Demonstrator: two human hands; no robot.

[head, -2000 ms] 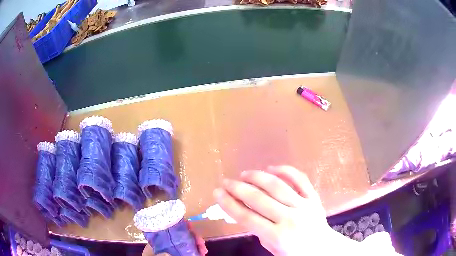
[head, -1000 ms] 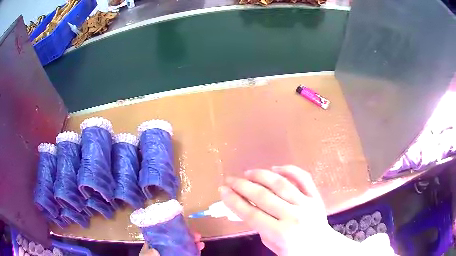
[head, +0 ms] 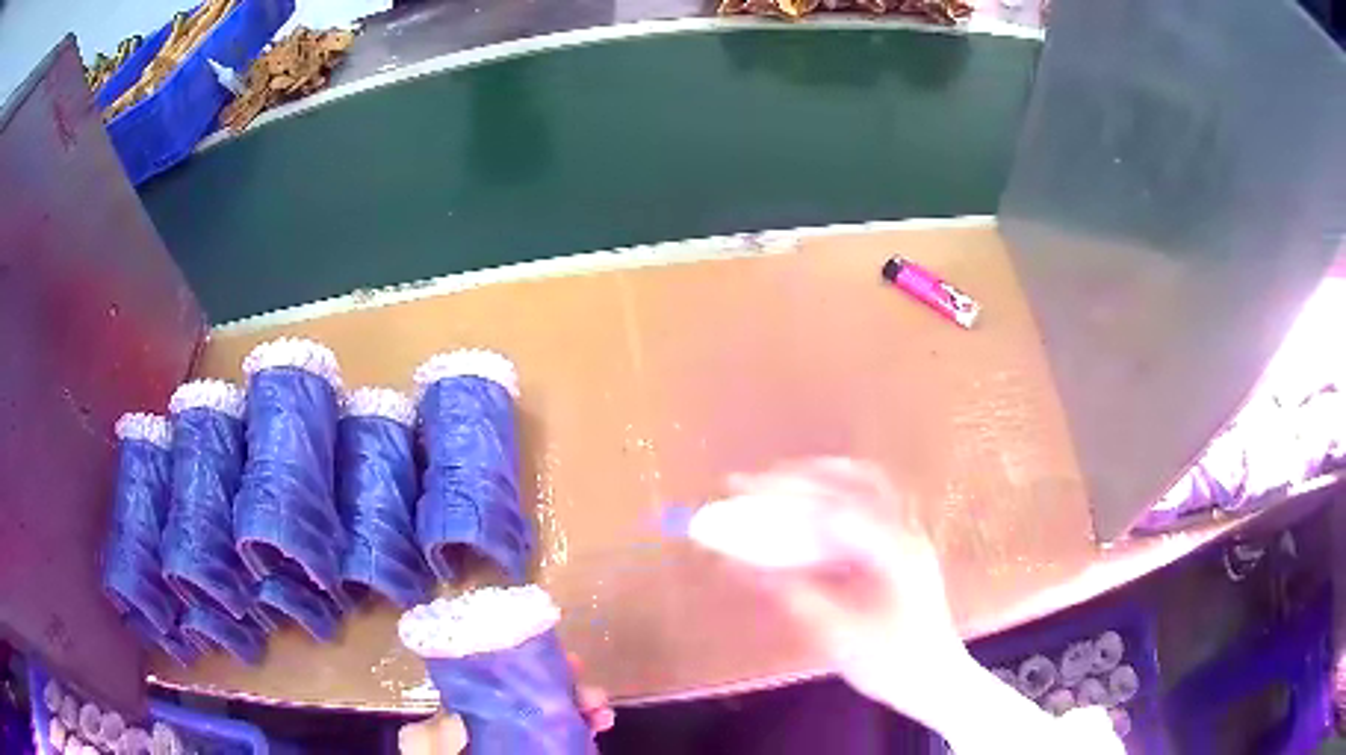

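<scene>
My left hand is mostly hidden behind a blue fabric tube and holds it at the bottom edge, its white ruffled trim facing up. My right hand is blurred and holds a white glue bottle above the bench, its blue tip pointing left, to the upper right of the held tube. Several more blue tubes with white trim lie side by side at the left of the bench, some on top of others.
A pink lighter lies at the bench's back right. A reddish panel stands left, a grey partition right. A green belt runs behind. A blue tray and brown pieces are beyond. Crates of tubes sit below the bench.
My right hand was over the white bottle low on the bench; it has now raised the bottle, with the tip higher and further right. The held tube has turned slightly and shifted a little.
</scene>
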